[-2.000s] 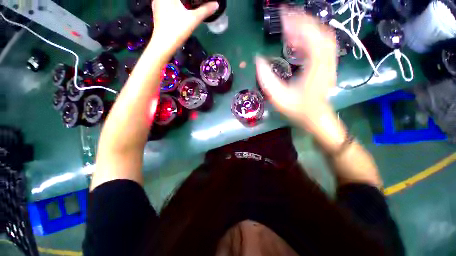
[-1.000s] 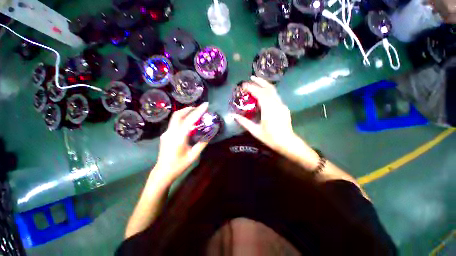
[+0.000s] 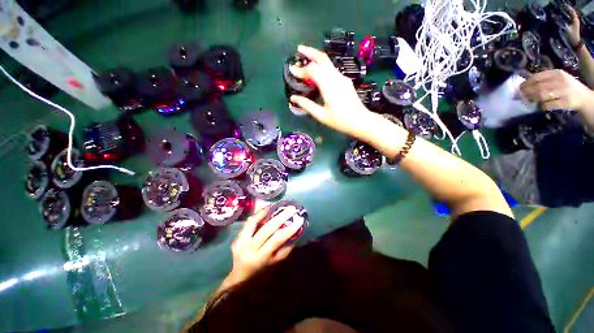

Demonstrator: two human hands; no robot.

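Note:
My left hand [image 3: 257, 244] is closed around an LED unit [image 3: 287, 220] at the bench's front edge; its clear face shows a pinkish glow between the fingers. My right hand [image 3: 332, 97] reaches to the mid-bench and its fingers and thumb are around a black unit [image 3: 298, 75], whose face is mostly hidden. Near my left hand stand a unit glowing blue and red [image 3: 229, 158], a magenta-lit unit [image 3: 296, 150] and unlit clear-faced units [image 3: 267, 178].
Face-down black units [image 3: 154, 81] stand behind. Left are a white cable [image 3: 70, 123], a pale perforated bar [image 3: 52, 55] and grey-faced units [image 3: 99, 201]. Right are tangled white cables [image 3: 449, 45], more units and another person's hand [image 3: 553, 90].
My right hand has moved from the front-edge unit to the mid-bench and taken a black unit. My left hand still holds its unit. The view has shifted, bringing another person's hands in at right.

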